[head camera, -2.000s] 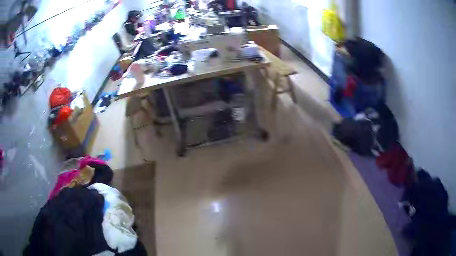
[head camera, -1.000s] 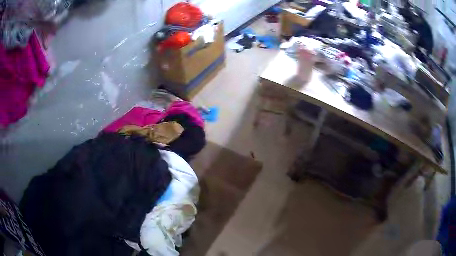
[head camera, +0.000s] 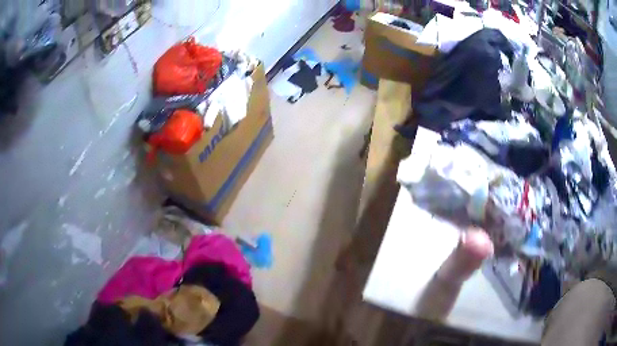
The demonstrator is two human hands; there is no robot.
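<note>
No hand shows clearly. A blurred, rounded beige shape [head camera: 582,314] is cut off by the lower right edge; it may be part of my right hand or arm, but I cannot tell. My left hand is out of the picture. Nearest in front is a pale table [head camera: 413,260] at the right, with a heap of mixed cloth [head camera: 446,179] on it. A pink, rounded, upright thing [head camera: 473,246] stands near its front. At the lower left lie bright pink cloth [head camera: 216,257], tan cloth [head camera: 193,311] and black cloth [head camera: 233,304] in a pile.
A cardboard box [head camera: 233,155] with orange-red bags [head camera: 183,67] and pale cloth stands by the left wall. Blue and black scraps [head camera: 304,78] lie on the floor behind it. Another box [head camera: 399,51] and a wooden bench [head camera: 385,149] are beside the table.
The view has turned left and come closer to the box and table. The black and white pile has mostly slid out at the lower left. The beige shape shows larger at the lower right.
</note>
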